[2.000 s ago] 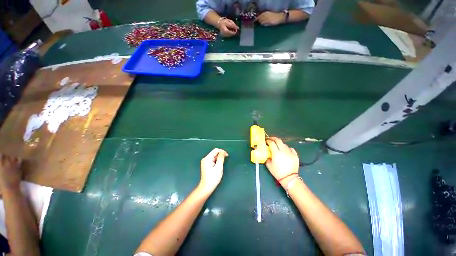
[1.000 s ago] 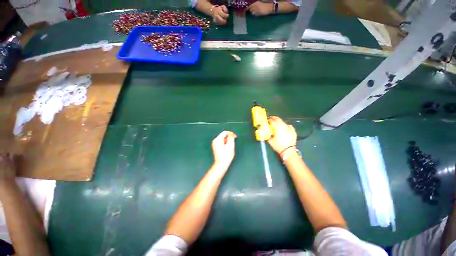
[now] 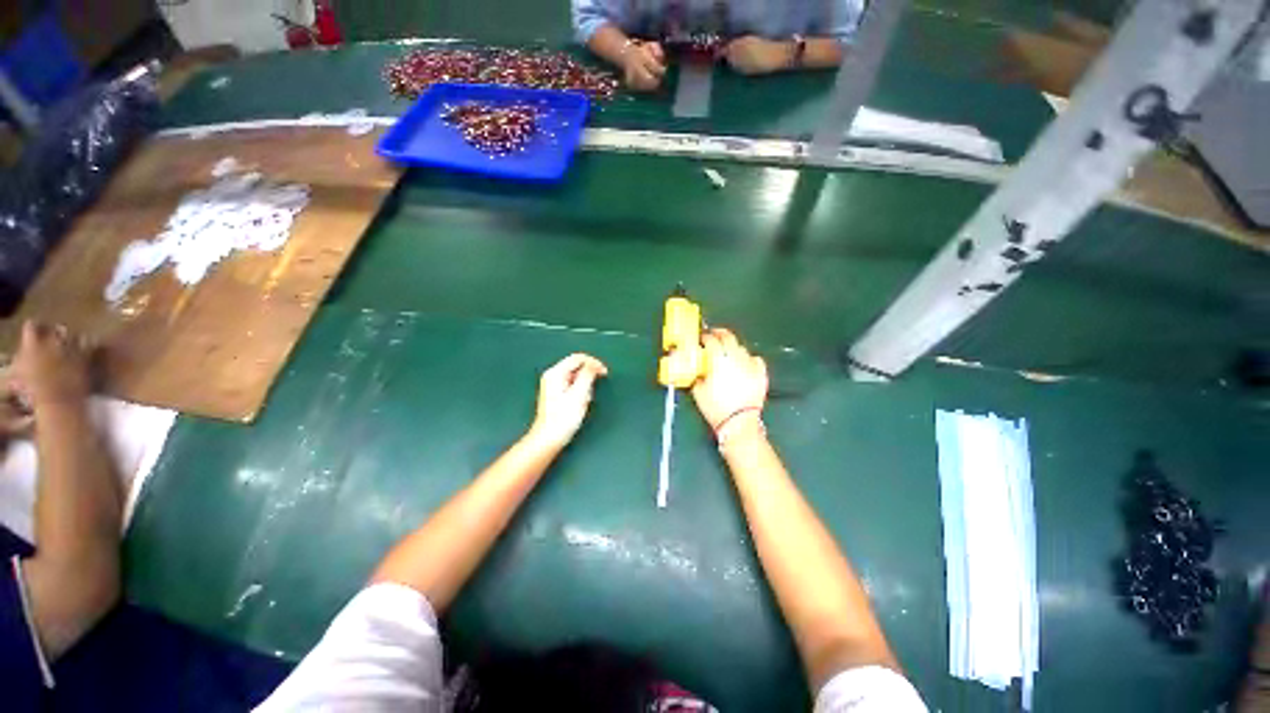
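My right hand point(image 3: 733, 379) is shut on the yellow glue gun point(image 3: 681, 334), which points away from me over the green bench. A white glue stick point(image 3: 666, 449) sticks out of the gun's rear toward me. My left hand point(image 3: 567, 394) is to the left of the gun, apart from it, with fingers curled and thumb and fingertips close together. Whether it holds a small part cannot be told.
Spare glue sticks point(image 3: 992, 550) and a black parts heap point(image 3: 1167, 554) lie at right. A white post point(image 3: 1031, 209) rises at right. A blue tray point(image 3: 408, 137) and brown board point(image 3: 209, 365) with white discs point(image 3: 209, 230) are at left. Neighbours' arms show left and far side.
The view has shifted and turned, so the bench things sit differently in the picture. My right hand still holds the gun; my left hand stays to its left, fingers still curled.
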